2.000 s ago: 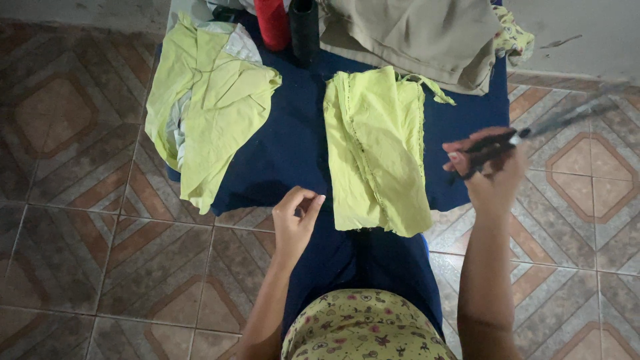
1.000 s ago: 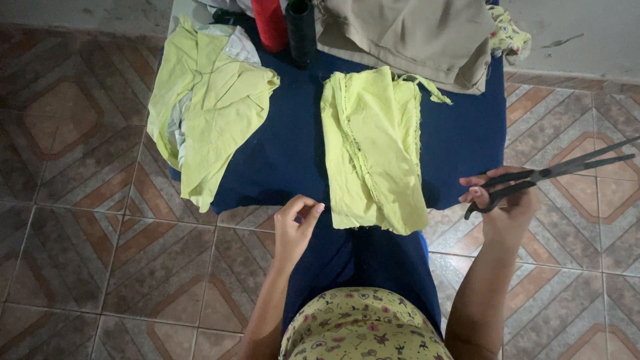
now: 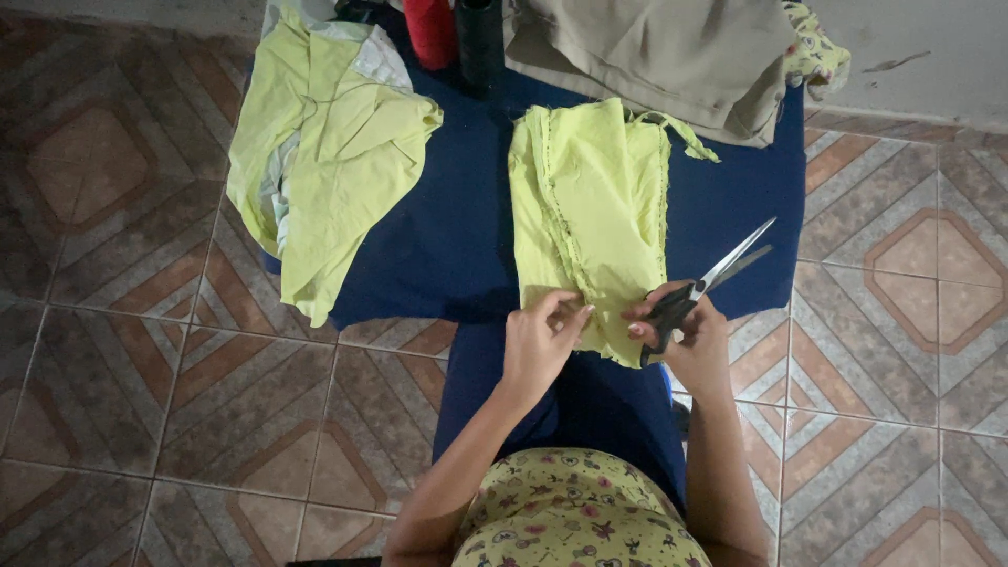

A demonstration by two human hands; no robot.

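Note:
A yellow-green fabric piece (image 3: 606, 181) with dark-stitched, frayed seams lies on a surface covered in navy cloth (image 3: 449, 197), its lower end by my lap. My left hand (image 3: 543, 339) is at its lower left part, fingers bent, thumb and index close to the seam; whether they pinch the fabric cannot be told. In my right hand (image 3: 685, 339) are black-handled scissors (image 3: 709, 285), held over the fabric's lower right edge. Their blades are slightly apart and point up and to the right. Another crumpled yellow-green cloth (image 3: 346, 157) with a whitish part lies to the left.
A red thread cone (image 3: 430, 31) and a black thread cone (image 3: 479, 43) stand at the far edge. Beige fabric (image 3: 661, 55) is heaped at the back right, beside a printed yellow cloth (image 3: 815, 55). A wall (image 3: 929, 71) lies behind; tiled floor (image 3: 882, 315) surrounds the surface.
My right hand has brought the scissors left, from beside the surface to the fabric's lower right edge. My left hand has moved right, onto the fabric's lower part. The scissor blades are closer together than one second ago.

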